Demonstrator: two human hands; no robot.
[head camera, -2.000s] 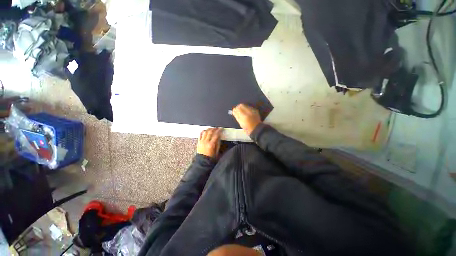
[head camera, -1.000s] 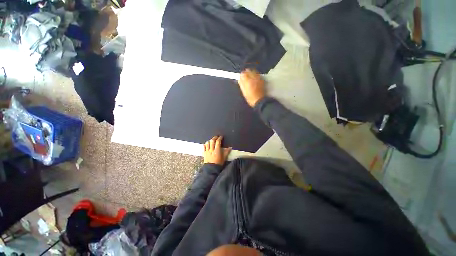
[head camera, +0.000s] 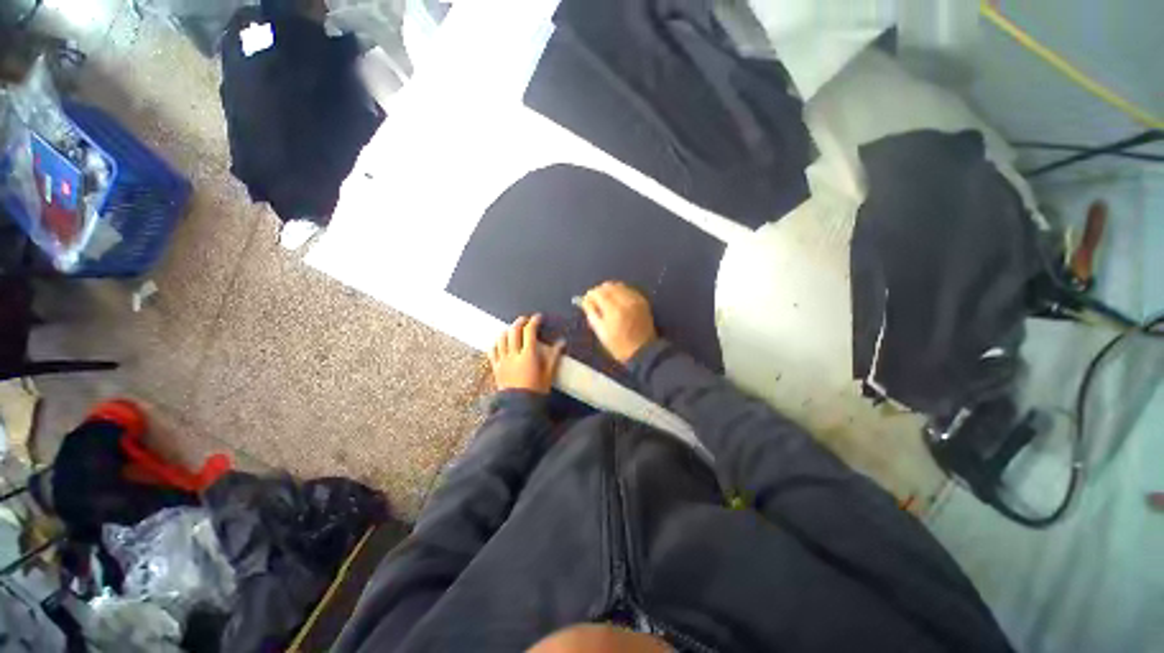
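A dark cut panel (head camera: 587, 242) with one curved end lies flat on the white table covering (head camera: 396, 217) nearest me. My left hand (head camera: 521, 357) rests flat on the panel's near edge and a pale strip (head camera: 632, 403), fingers slightly apart. My right hand (head camera: 618, 319) is on the panel with its fingers pinched on a small white chip (head camera: 578, 301), probably chalk. A faint short mark shows on the panel beyond it. The strip runs from my left hand along the near edge toward my right forearm.
A wrinkled dark panel pile (head camera: 677, 96) lies farther up. A dark bundle (head camera: 932, 255) is at the right, beside a black device (head camera: 989, 447) with a looping cable and an orange-red handle (head camera: 1089, 242). A blue basket (head camera: 134, 211) and scrap bags are on the floor at left.
My right hand has moved from the panel's far edge back to its near part, with the chip now visible. The view has turned, so the table appears tilted.
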